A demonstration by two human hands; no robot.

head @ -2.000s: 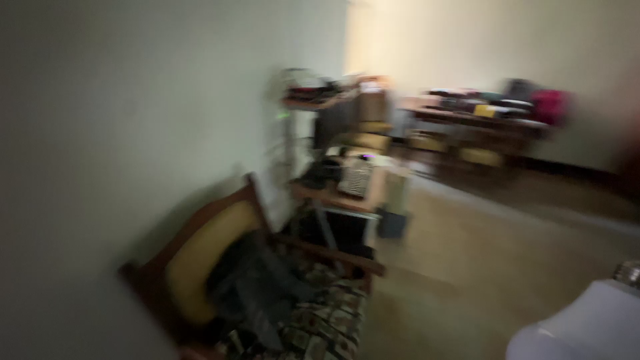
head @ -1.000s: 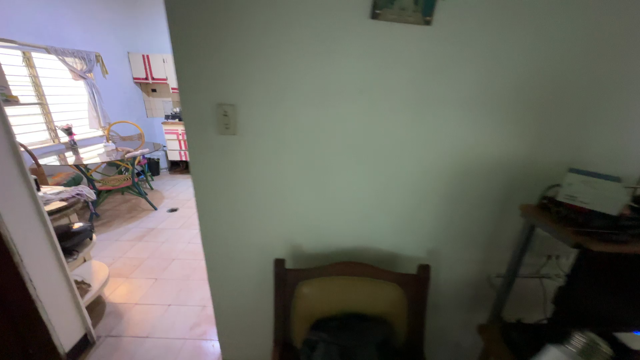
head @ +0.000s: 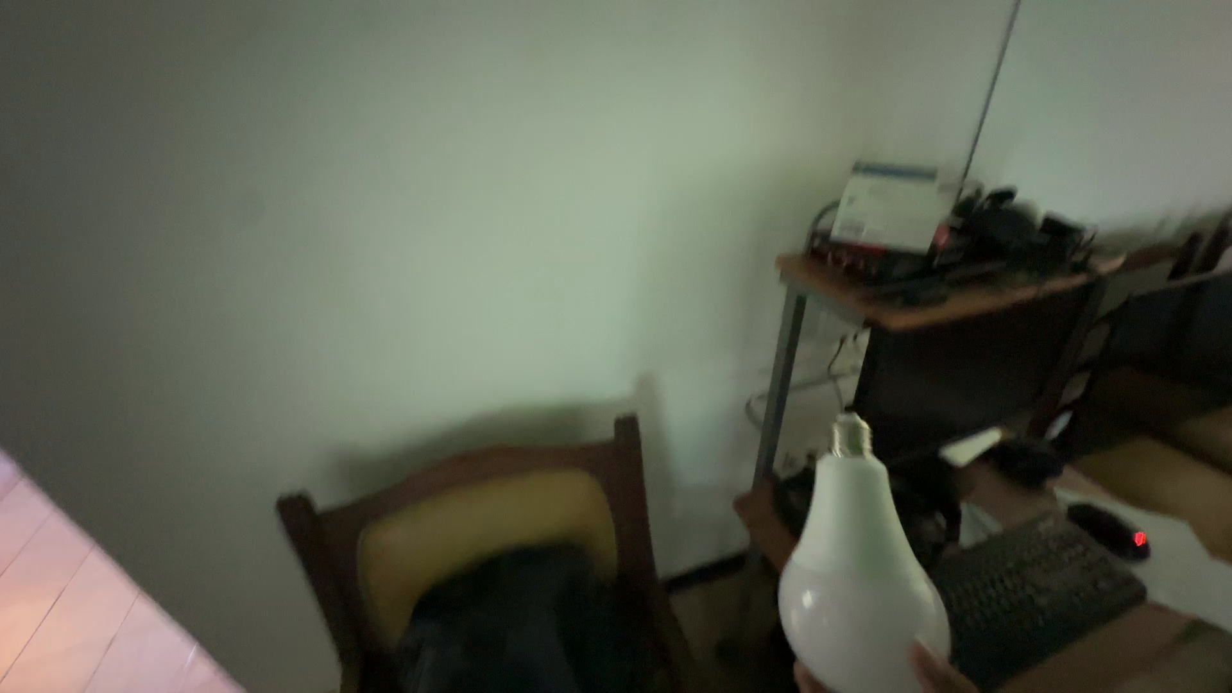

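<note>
A white LED light bulb [head: 859, 587] stands upright at the lower right, its metal screw base pointing up. Fingertips of my right hand [head: 936, 670] grip its round lower part from both sides at the bottom edge; the rest of that hand is out of frame. Just behind the bulb lies a black keyboard [head: 1039, 587] on a desk. My left hand is not in view.
A wooden chair [head: 628, 510] with a yellow back and dark cloth stands against the wall. The desk [head: 1088, 664] holds a mouse [head: 1107, 531] with a red light and a monitor [head: 972, 371]. Above, a shelf [head: 924, 313] carries a box [head: 890, 210] and cables.
The view has swung widely, from the room to the wall and back toward the desk. The bulb, only partly in frame at the lower right before, now shows nearly whole.
</note>
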